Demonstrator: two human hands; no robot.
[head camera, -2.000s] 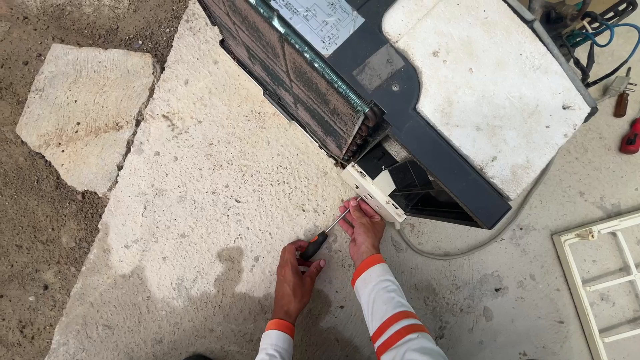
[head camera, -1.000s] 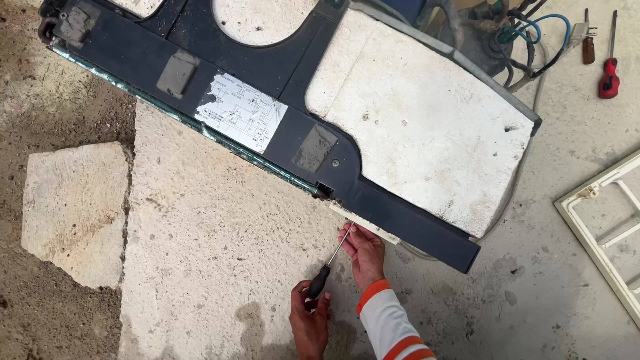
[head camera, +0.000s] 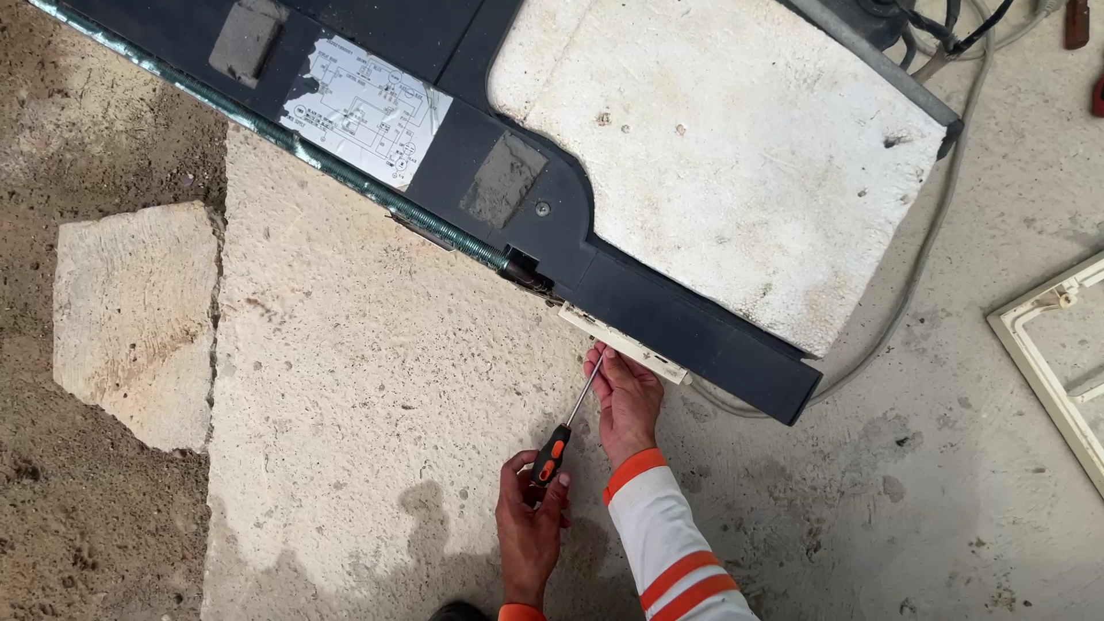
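Observation:
A screwdriver (head camera: 552, 453) with a black and orange handle points up and slightly right. My left hand (head camera: 530, 526) grips its handle from below. My right hand (head camera: 628, 401) pinches the shaft close to the tip, against the edge of a cream plastic panel (head camera: 623, 343); the fingers hide the very tip. That panel lies along the lower edge of an air conditioner's dark casing (head camera: 690, 345), beside the end of its finned coil (head camera: 388, 194). White foam (head camera: 733, 164) fills a recess of the casing, and a wiring diagram label (head camera: 366, 112) is stuck on it.
A grey cable (head camera: 936, 233) curves around the unit's right end. A cream plastic frame (head camera: 1039, 371) lies on the concrete floor at right, and a brown handle (head camera: 1076, 24) is at top right. A flat stone slab (head camera: 138, 319) rests on dirt at left.
The air conditioner has tipped, so its coil face and open corner, visible two seconds ago, are now mostly hidden. Both hands remain at the screwdriver by the cream panel. The view has moved closer.

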